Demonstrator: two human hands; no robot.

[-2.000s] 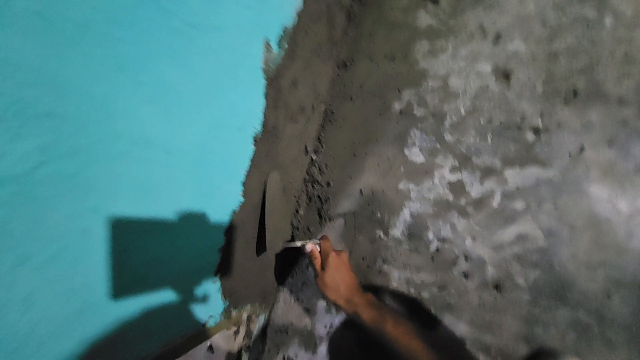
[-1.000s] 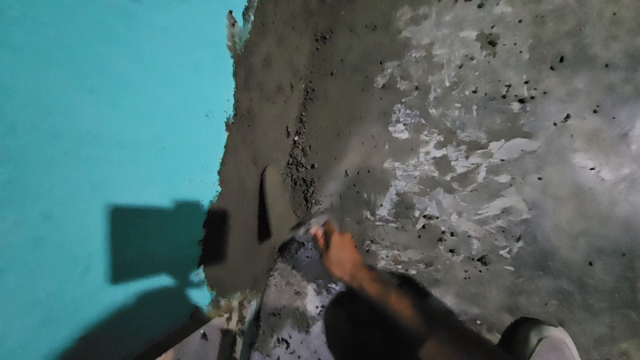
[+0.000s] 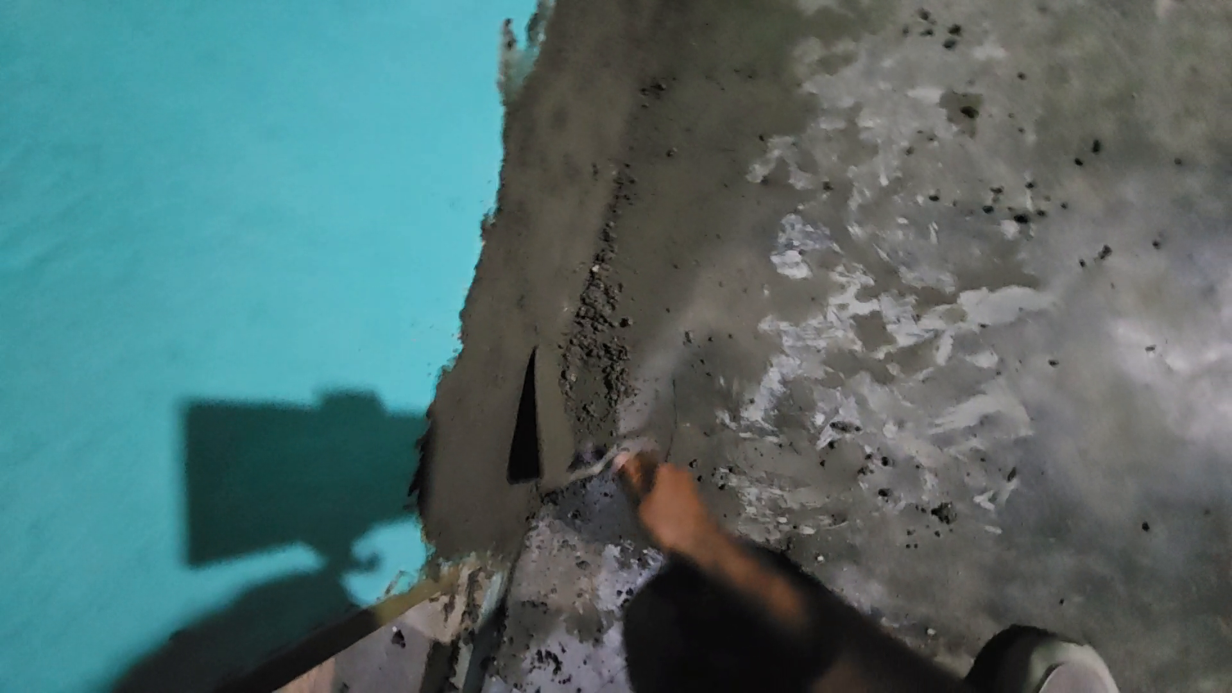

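My right hand (image 3: 669, 500) is closed around the handle of a pointing trowel (image 3: 553, 423), low in the middle of the view. The trowel's tapered blade points up the picture and lies close against a strip of wet grey mortar (image 3: 568, 144) along the foot of the turquoise wall; a dark wedge of shadow shows beside it. Just right of the blade, loose mortar crumbs (image 3: 599, 337) run in a line along the corner. My left hand is out of view.
The turquoise painted wall (image 3: 269, 212) fills the left side and carries a dark shadow. A grey concrete floor (image 3: 1107, 404) with pale smears and scattered crumbs spreads to the right. A shoe (image 3: 1049, 664) shows at the bottom right, and bare rough masonry (image 3: 385, 654) at the bottom left.
My right hand stays closed on the trowel, whose blade remains near the mortar strip. The view has shifted a little, and the shoe has come into it since the oldest frame.
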